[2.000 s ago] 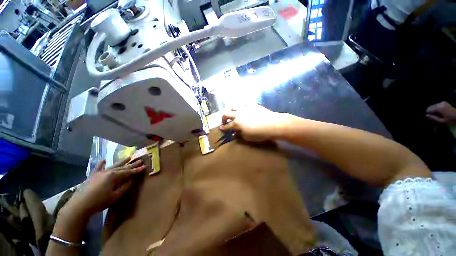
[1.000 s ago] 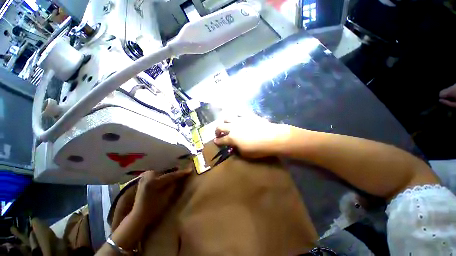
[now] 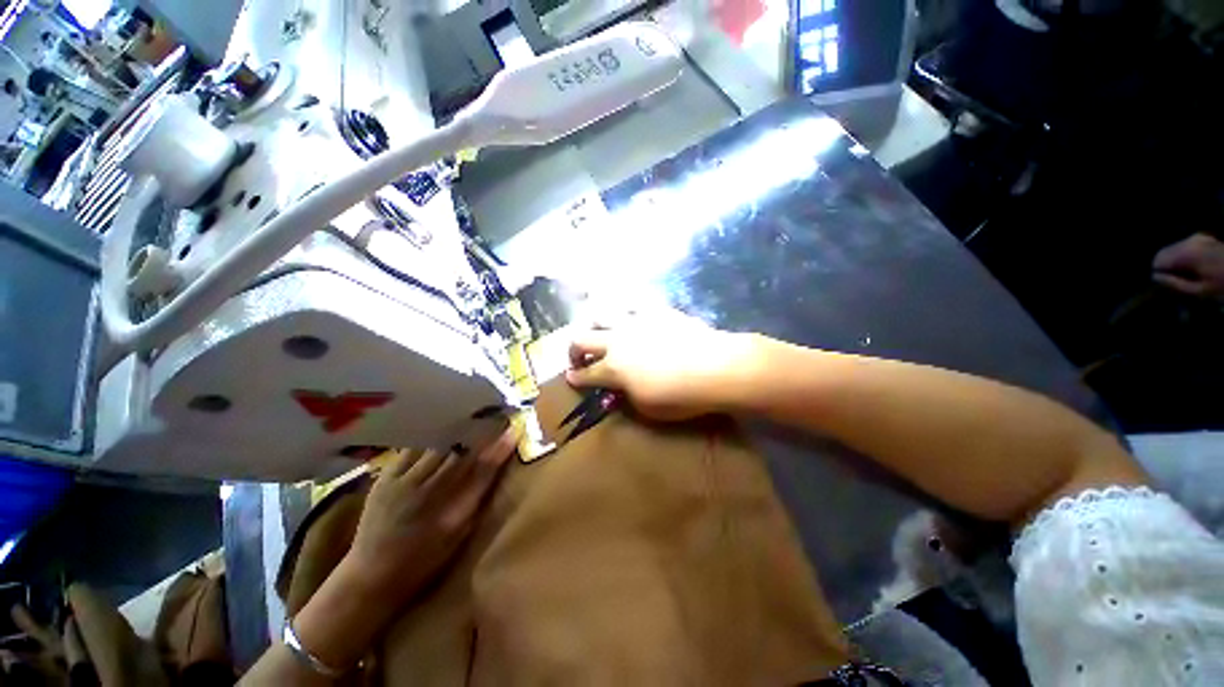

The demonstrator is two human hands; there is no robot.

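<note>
A brown garment piece point(image 3: 631, 537) lies under the machine and drapes over the table's front edge. My left hand point(image 3: 427, 517) lies on the cloth beside the needle area, fingers extended and partly under the white machine head point(image 3: 255, 369). My right hand point(image 3: 658, 365) rests at the cloth's far edge, fingers curled around thread snips point(image 3: 588, 413), whose dark blades point left. The yellow-edged clamp frame point(image 3: 533, 432) sits on the cloth between my hands. The needle itself is hidden by the head.
A white lamp point(image 3: 577, 87) arches over the head. The shiny metal table point(image 3: 859, 255) extends right. Brown pieces point(image 3: 188, 624) lie at the lower left. A screen point(image 3: 848, 47) stands beyond the table. Another person's hand point(image 3: 1192, 265) shows at the right edge.
My left hand has moved right from the frame's left side to beside the needle area, its fingers now flatter than a second ago. My right hand stays near the frame with the snips.
</note>
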